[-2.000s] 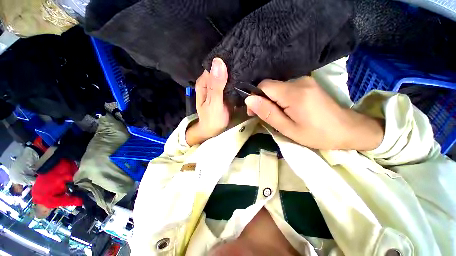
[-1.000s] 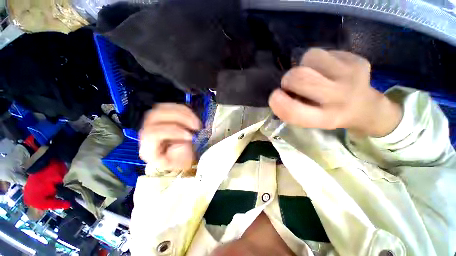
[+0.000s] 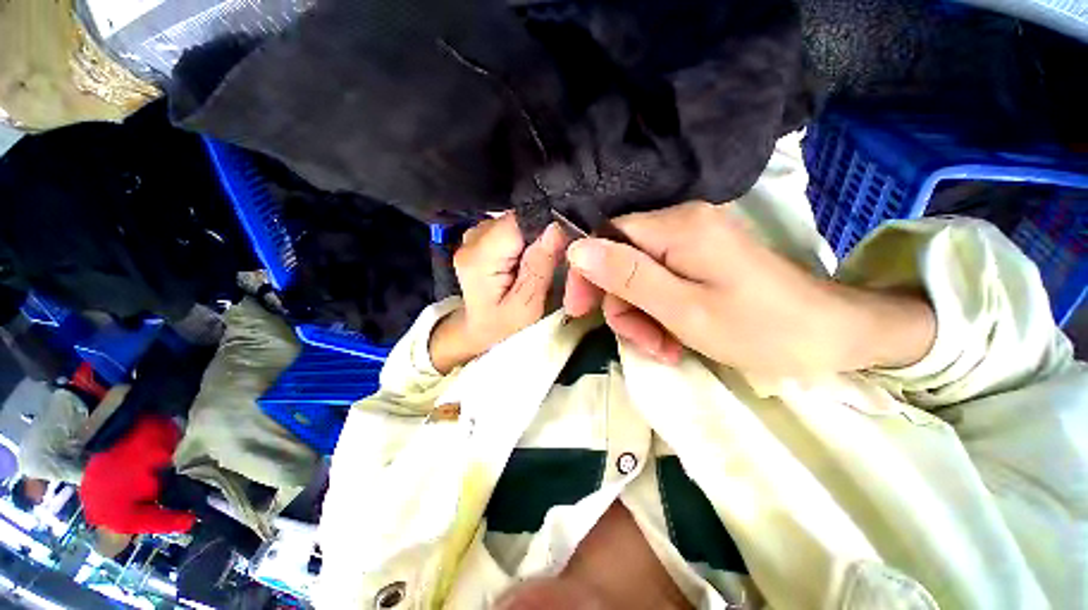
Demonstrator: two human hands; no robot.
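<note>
A black garment piece (image 3: 394, 113) lies bunched in front of me at the top of the view, with a thin thread-like line (image 3: 525, 116) across it. My left hand (image 3: 507, 272) pinches the garment's near edge between thumb and fingers. My right hand (image 3: 716, 286) holds small dark snips (image 3: 570, 223), with the pointed blade end showing at the fingertips, against the cloth beside my left fingertips. The rest of the snips is hidden in my right hand.
Blue crates stand at the right (image 3: 889, 179) and the left (image 3: 251, 209), with dark cloth in them. A person in red (image 3: 134, 477) is at the lower left. Brown cardboard or paper (image 3: 60, 66) is at the upper left. A grey-white edge shows at the upper right.
One second ago both hands were apart and blurred, off the near edge; now they are together at the cloth. The garment is bunched up again, and the right crate is uncovered.
</note>
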